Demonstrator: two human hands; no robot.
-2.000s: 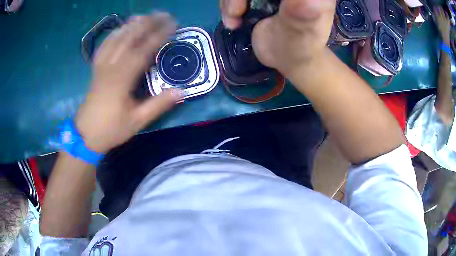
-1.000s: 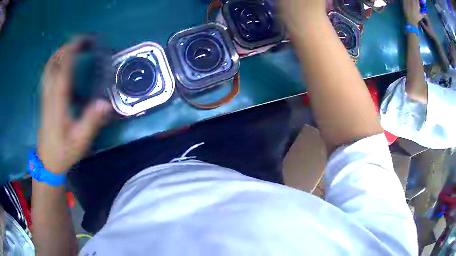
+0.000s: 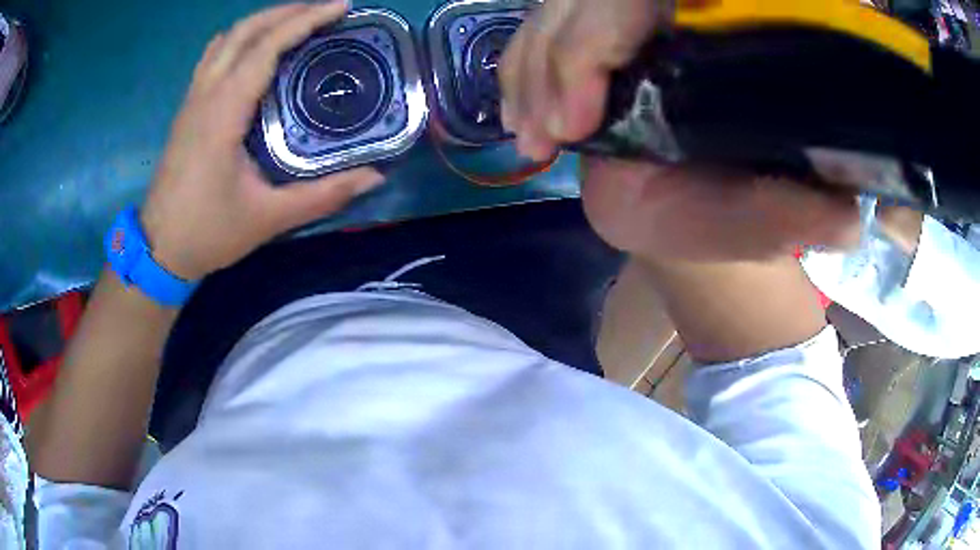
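Note:
A speaker [image 3: 342, 92] with a dark cone and a shiny dark frame around it lies face up on the green mat. My left hand [image 3: 253, 140] holds it, fingers along its top left and thumb along its lower edge. A second framed speaker [image 3: 470, 75] lies close to its right, partly hidden by my right hand. My right hand [image 3: 645, 140] is wrapped around a thick black electric screwdriver [image 3: 774, 107] with a yellow band, held above the bench. Its tip is hidden by my fingers.
The green mat [image 3: 86, 193] runs along the bench, its front edge bending below the speakers. A brown strap [image 3: 489, 177] loops below the second speaker. A dark rounded object [image 3: 11, 64] is cut off at the left edge. Another person's white sleeve [image 3: 935, 290] is at the right. Cardboard [image 3: 634, 333] is below.
My right hand has come back from the far right with the screwdriver. The left speaker now has a dark frame over its silver rim, and my left hand has closed around it.

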